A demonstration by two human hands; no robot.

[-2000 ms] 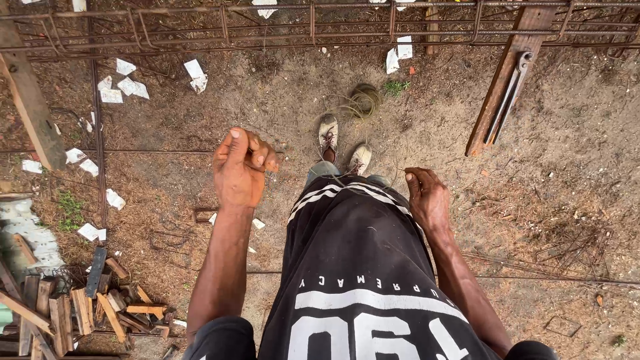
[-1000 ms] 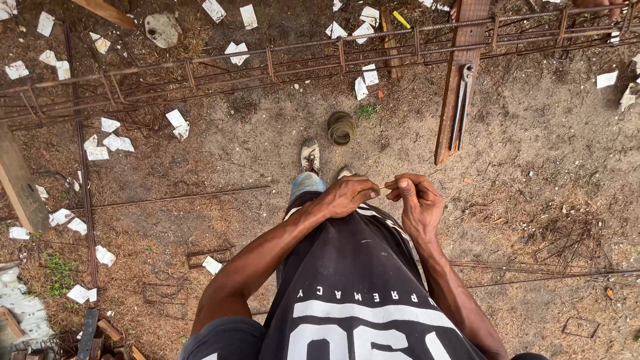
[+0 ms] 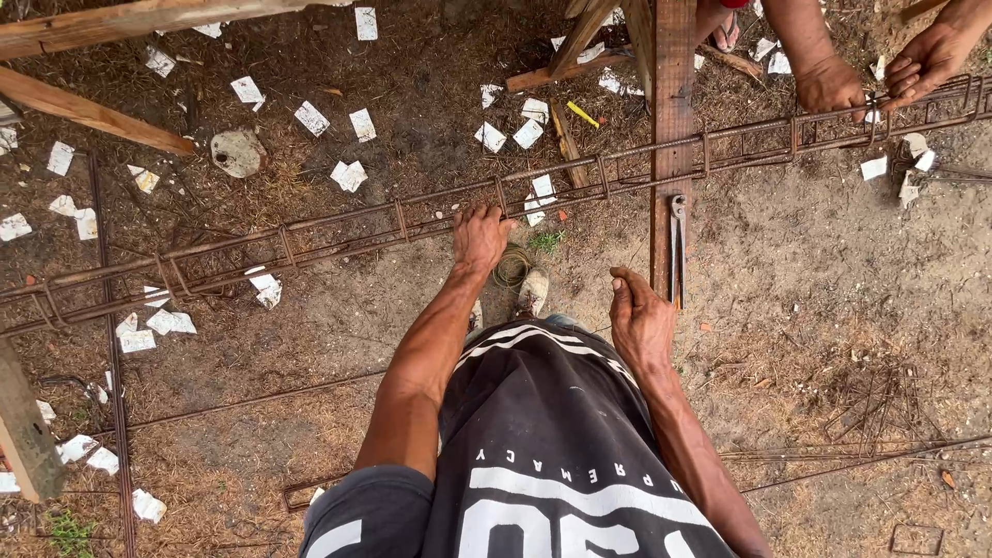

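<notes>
A long steel rebar cage with square stirrups crosses the view at a slant. My left hand rests on its near bar, beside a stirrup; whether the fingers close round the bar is hidden. My right hand is raised nearer my body, thumb against the curled forefinger, with what looks like a thin wire at the fingertips. To its right, a pair of steel end-cutting nippers lies on a wooden plank under the cage. A coil of tie wire lies by my shoes.
At the upper right, a co-worker's hands touch the cage. Wooden trestle pieces stand at the upper left. Loose rebar, scattered white papers, a yellow object and wire stirrups lie on the ground.
My hands were together in front of my shirt one second ago. My left hand has since moved out to the cage, and the two are apart. The view has shifted, showing more of the co-worker.
</notes>
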